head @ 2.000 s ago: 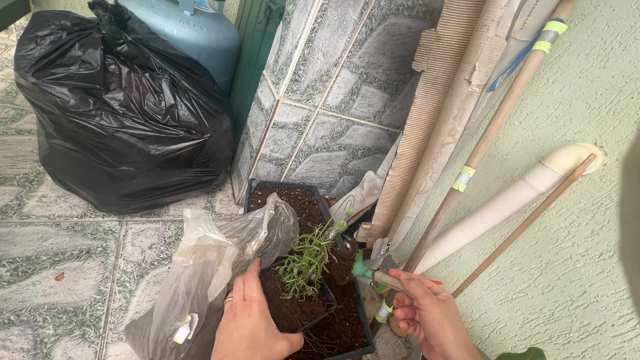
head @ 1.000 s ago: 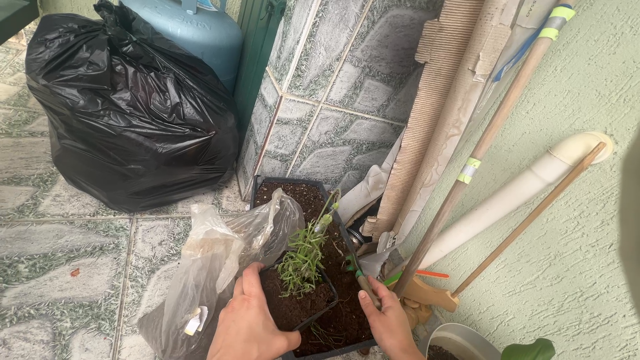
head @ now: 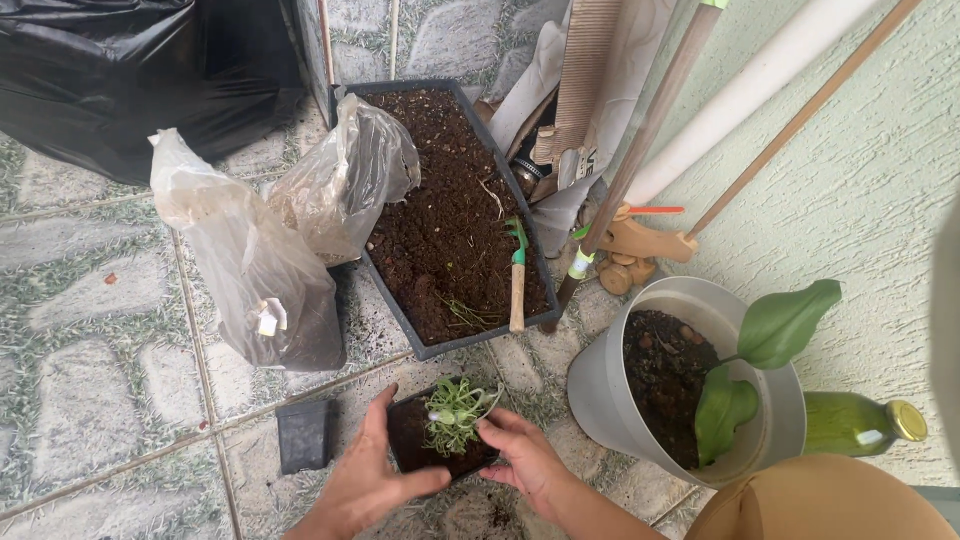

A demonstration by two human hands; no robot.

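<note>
A small black square pot (head: 405,450) of soil holds a leafy green plant (head: 454,412). My left hand (head: 371,465) holds the pot at its left and near side. At the pot's right side, my right hand (head: 521,454) has thumb and fingers at its rim and the plant's edge; its exact grip is partly hidden. Beyond both hands lies a long dark planter (head: 390,315) filled with soil. On that soil, at the right rim, rests a small hand rake (head: 517,277) with a green head and wooden handle.
Clear plastic bags (head: 247,262), one with dark contents, stand left of the planter. An empty black pot (head: 306,435) sits on the tiled floor. At right are a grey pot (head: 600,390) with a broad-leaved plant, a green bottle (head: 847,424) and leaning poles (head: 652,120). A black bag (head: 135,82) lies upper left.
The potted plant has moved out of the planter to the near side, with both hands at it. My right hand has let go of the hand rake. The view has shifted.
</note>
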